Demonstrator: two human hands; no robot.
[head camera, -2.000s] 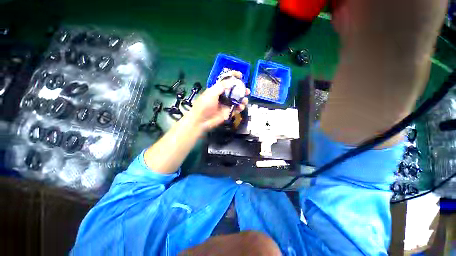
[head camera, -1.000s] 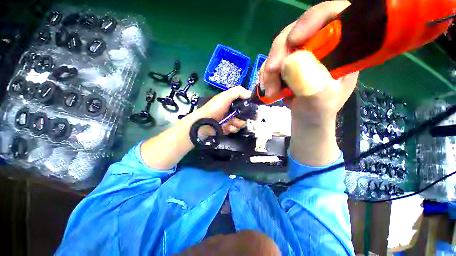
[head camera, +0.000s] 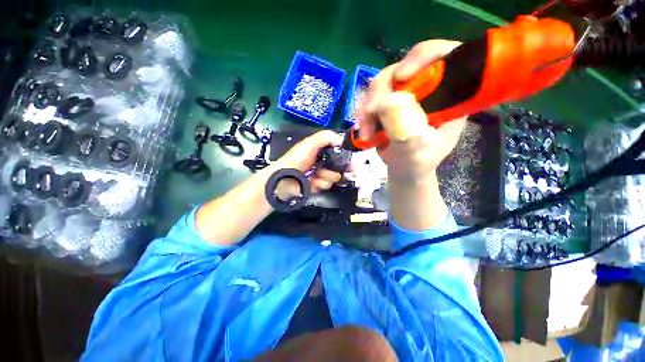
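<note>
My left hand (head camera: 316, 161) is shut on a black bracket arm (head camera: 287, 189); its open ring hangs over my left wrist and its other end is at my fingertips. My right hand (head camera: 410, 117) is shut on the red-orange and black electric screwdriver (head camera: 488, 67), held tilted with its tip down at the held part. My fingers hide the tip and the exact contact. The white fixture plate (head camera: 366, 175) lies on the black jig (head camera: 322, 225), partly behind my hands.
Blue bin (head camera: 312, 89) holds silver screws; the right blue bin (head camera: 358, 94) is partly hidden. Loose black brackets (head camera: 231, 131) lie left. Blister trays (head camera: 92, 134) stand far left and right (head camera: 537, 184). A black tray (head camera: 470, 159) holds small parts. The screwdriver cable crosses at right.
My right hand has brought the screwdriver from the upper right down to my left hand. The bracket with its ring now shows in my left hand. The view has shifted slightly.
</note>
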